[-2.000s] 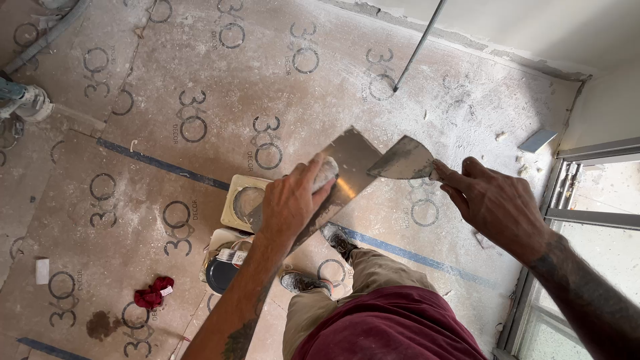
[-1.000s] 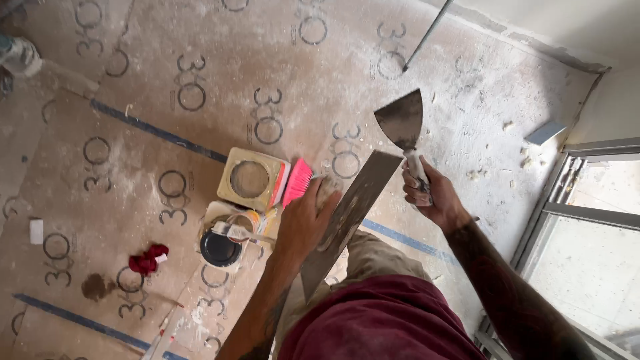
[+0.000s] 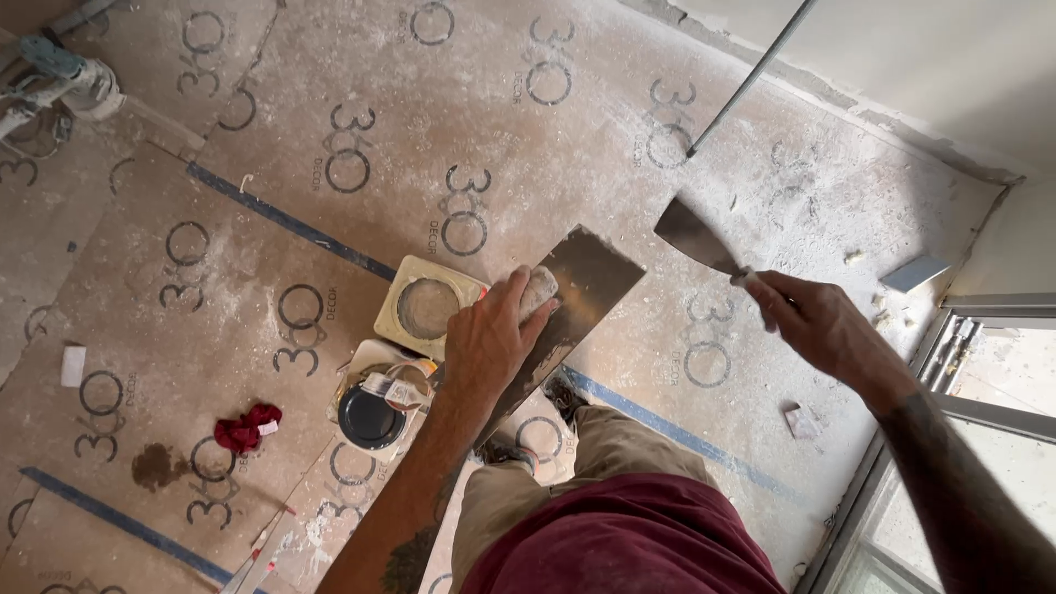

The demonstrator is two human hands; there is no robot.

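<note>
My left hand (image 3: 495,342) grips the pale handle of a long steel plastering trowel (image 3: 587,276), whose flat blade slants from upper right to lower left and carries smears of compound. To its right, my right hand (image 3: 804,326) is closed around the handle of a broad putty knife (image 3: 700,235). The knife's blade points up and left and stands apart from the trowel. Below and left of my left hand are a square cream container (image 3: 390,318) with a round opening and, against it, another container with a black round lid (image 3: 371,418) and a paintbrush (image 3: 400,388).
Printed protective board (image 3: 247,346) covers the floor, with blue tape strips (image 3: 289,221). A red cloth (image 3: 246,427) and a white block (image 3: 73,365) lie at left. A thin pole (image 3: 751,78) stands near the wall; a grey sheet piece (image 3: 914,274) lies by the window frame (image 3: 998,417).
The trowel's face, smeared with compound a second ago, now shows mostly bare metal at its upper end. The putty knife has swung from pointing up to pointing up and left.
</note>
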